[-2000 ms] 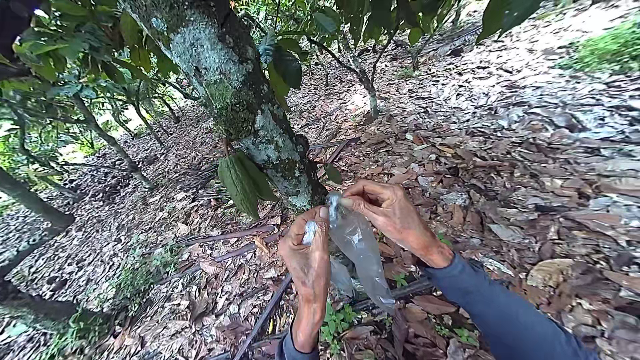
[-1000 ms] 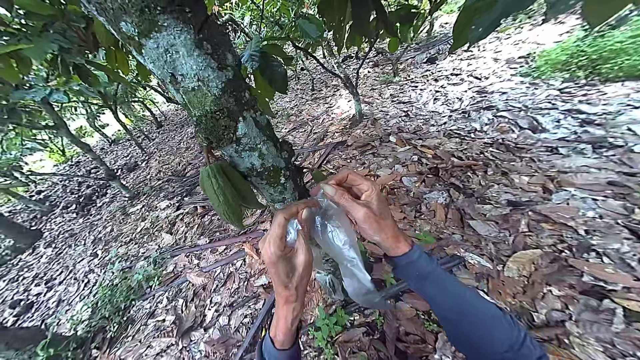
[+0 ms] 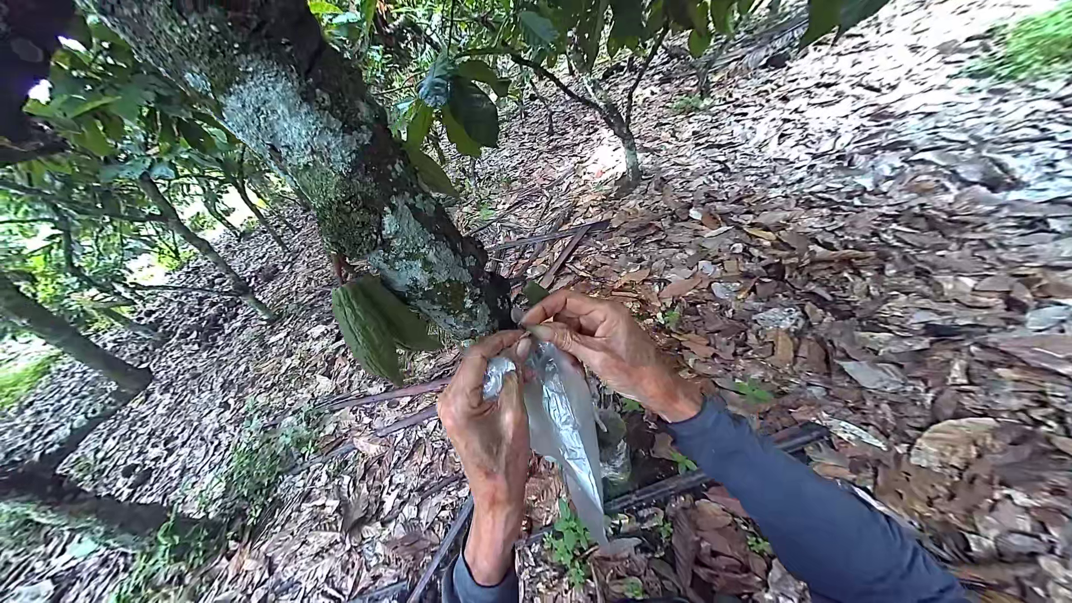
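Note:
A clear plastic bag (image 3: 565,414) hangs from the fingertips of both hands, beside the lower trunk of a cacao tree. My left hand (image 3: 487,410) pinches its upper edge, and a crumpled bit of the plastic shows between thumb and fingers. Thumb and forefinger of my right hand (image 3: 607,347) close on the same edge, touching the left fingertips. Green ridged cacao pods (image 3: 368,327) hang from the trunk, left of my hands and apart from them.
The lichen-covered cacao trunk (image 3: 335,151) slants down from the upper left to just behind my fingertips. Dry leaves (image 3: 837,335) cover the sloping ground. Dark fallen stalks (image 3: 670,490) lie below the hands, near small green plants (image 3: 569,540). Thinner trees (image 3: 197,243) stand at left.
Both hands stay at the plastic bag, and their fingertips have come closer together than two seconds ago. The hanging part of the bag has shifted and folded differently.

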